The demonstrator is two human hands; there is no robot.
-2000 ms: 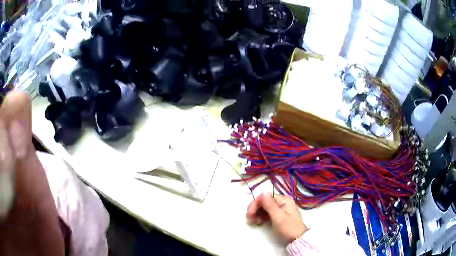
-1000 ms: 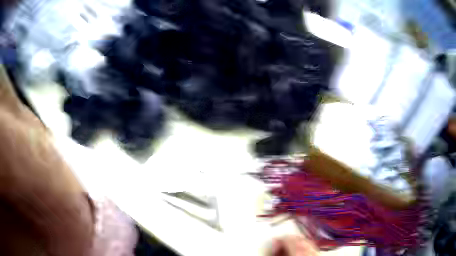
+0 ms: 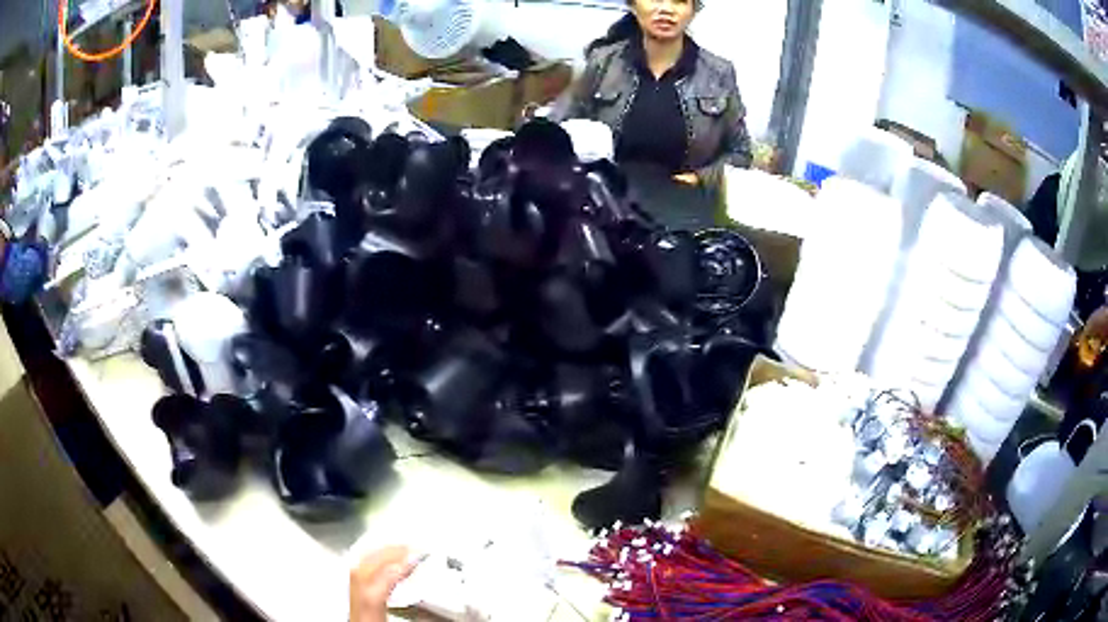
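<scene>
A white bracketed part [image 3: 468,581] lies on the bench at the bottom edge, overexposed and partly cut off. My left hand [image 3: 379,583] is at its left end, with the fingertips at its edge; most of the hand is below the picture, and whether it grips the part is unclear. My right hand is out of view. A bundle of red-and-blue wire leads [image 3: 729,598] with small white plugs lies to the right, cut off by the bottom edge.
Black camera heads [image 3: 486,304] are heaped behind. White brackets [image 3: 158,207] are piled far left. An open carton [image 3: 802,553] holds small white and silver parts; white stacks [image 3: 923,280] stand behind. A person [image 3: 680,109] stands across the bench.
The view has tilted up, so the bench things sit lower and the person shows. My left hand has moved from close to the camera to the white part. My right hand has left view.
</scene>
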